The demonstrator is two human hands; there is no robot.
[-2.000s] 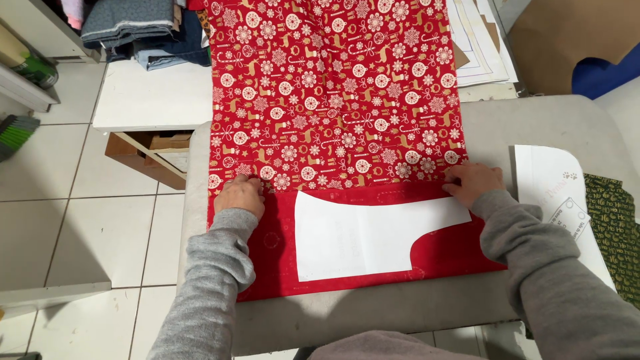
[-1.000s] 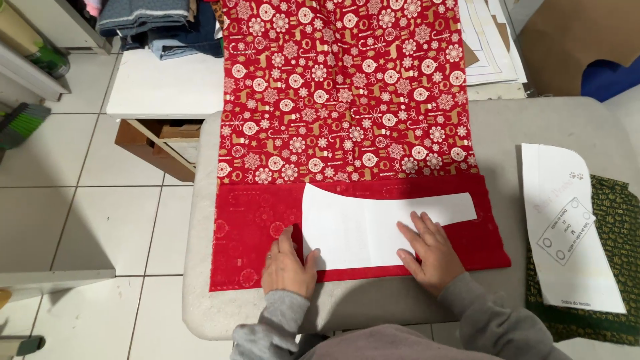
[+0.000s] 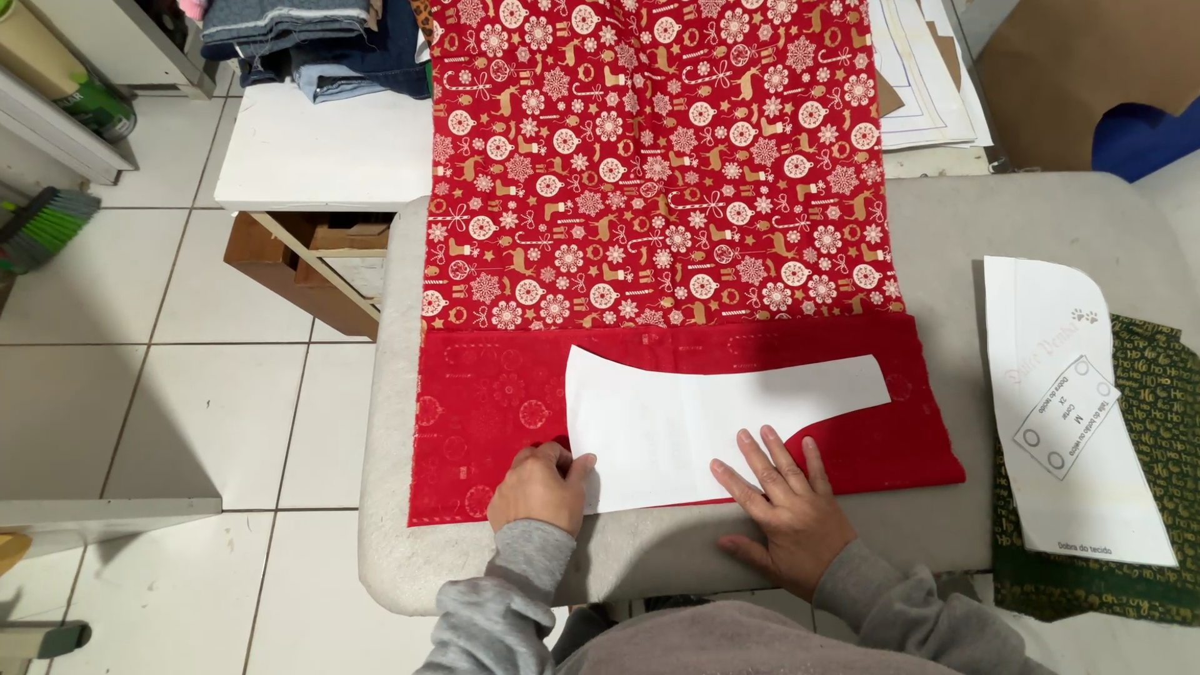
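Note:
Red cotton fabric with a printed Christmas pattern (image 3: 656, 169) lies on a grey padded board, its near edge folded over with the plain reverse side up. On that fold rests a white paper pattern piece (image 3: 656, 422) with curved edges. My left hand (image 3: 539, 487) is at the paper's lower left corner, fingers curled and thumb on the edge; whether it pinches the paper or the cloth is unclear. Spread fingers of my right hand (image 3: 787, 506) lie flat on the paper's lower right part and the red cloth beside it.
To the right, another paper pattern piece (image 3: 1050, 375) with printed marks lies on green printed fabric (image 3: 1144, 422). Folded denim (image 3: 291, 28) sits on a white cabinet (image 3: 309, 150) with an open drawer (image 3: 309, 272) below. Paper sheets (image 3: 919, 84) lie at the back right.
Two seconds ago both hands were at the ends of the fold line; they have since come down to the paper. Over the last second my left hand has curled at the paper's corner.

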